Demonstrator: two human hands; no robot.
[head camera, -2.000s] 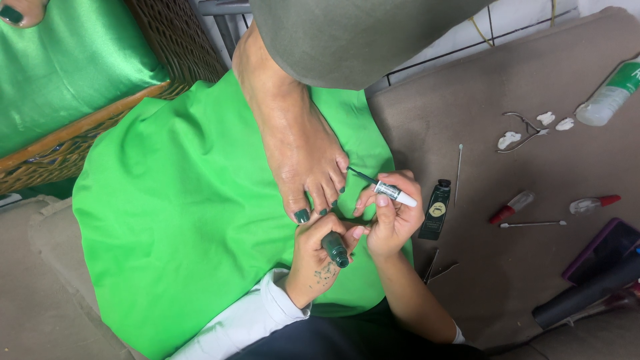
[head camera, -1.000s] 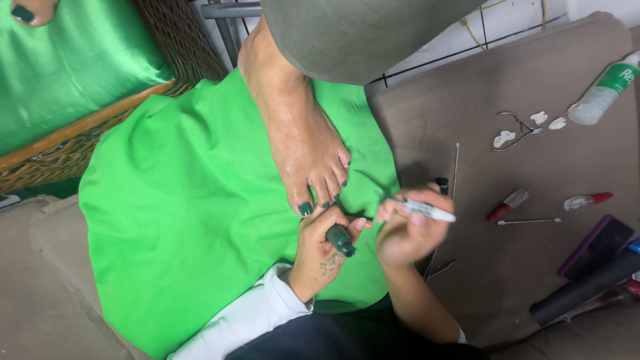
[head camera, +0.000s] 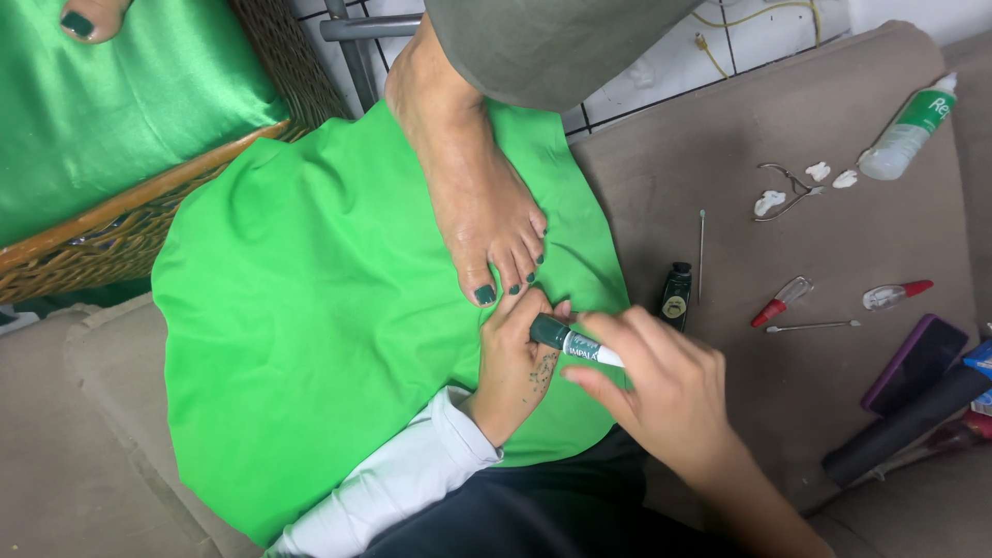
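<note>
My left hand (head camera: 515, 360) holds a dark green nail polish bottle (head camera: 549, 332) just below the toes of another person's bare foot (head camera: 484, 209). The white cap (head camera: 608, 356) sits at the bottle's neck, tilted to the right. My right hand (head camera: 659, 372) is at the cap, fingers spread around it; whether they touch it I cannot tell. Dark green polish shows on the toenails, the big toenail (head camera: 484, 295) included. The foot rests on a bright green cloth (head camera: 325, 310) over my lap.
On the brown cushioned seat (head camera: 659, 178) at right lie a small dark bottle (head camera: 676, 296), a metal cuticle nipper (head camera: 798, 186), cotton pieces (head camera: 769, 203), a cuticle pusher (head camera: 812, 327), red-tipped containers (head camera: 783, 301), a clear bottle (head camera: 908, 132) and a phone (head camera: 914, 364). A wicker chair (head camera: 155, 201) stands at left.
My right hand has brought the white cap with its brush from the little toe, away to the right, and then back to the bottle's neck. My left hand stays near the toes with the bottle.
</note>
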